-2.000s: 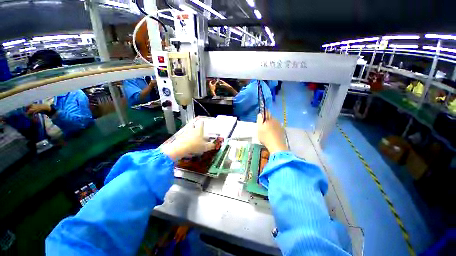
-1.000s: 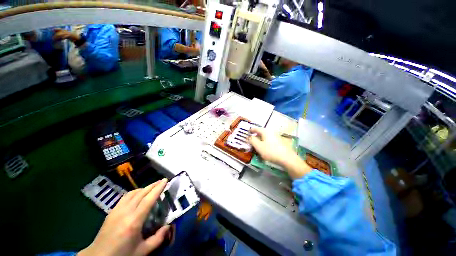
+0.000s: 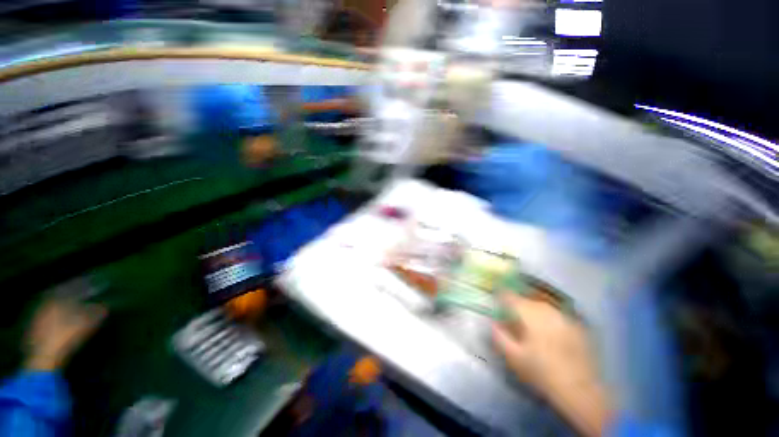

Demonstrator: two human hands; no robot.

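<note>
The frame is strongly blurred. My right hand (image 3: 551, 346) is over the right part of the white platform (image 3: 384, 329), its fingertips at the pale green cover frame (image 3: 478, 277); whether it grips the frame is not clear. The orange-brown fixture base (image 3: 417, 275) lies left of the green frame, and a pale shape shows on it. My left hand (image 3: 64, 324) is at the far left over the green bench, its fingertips by a small pale blurred thing (image 3: 85, 288); its grip cannot be told. A slotted metal plate (image 3: 219, 346) lies on the bench between my hands.
The teach pendant (image 3: 232, 271) with orange connector (image 3: 247, 305) lies left of the platform, beside blue panels (image 3: 303, 232). Another pale plate (image 3: 145, 416) lies at the lower left. The gantry beam (image 3: 598, 141) crosses behind. Blue-smocked people (image 3: 229, 107) are beyond the bench.
My left hand has moved to the far left, and the plate it held no longer shows in it. My right hand has moved from the orange base to the right, by the green frame. The view has shifted.
</note>
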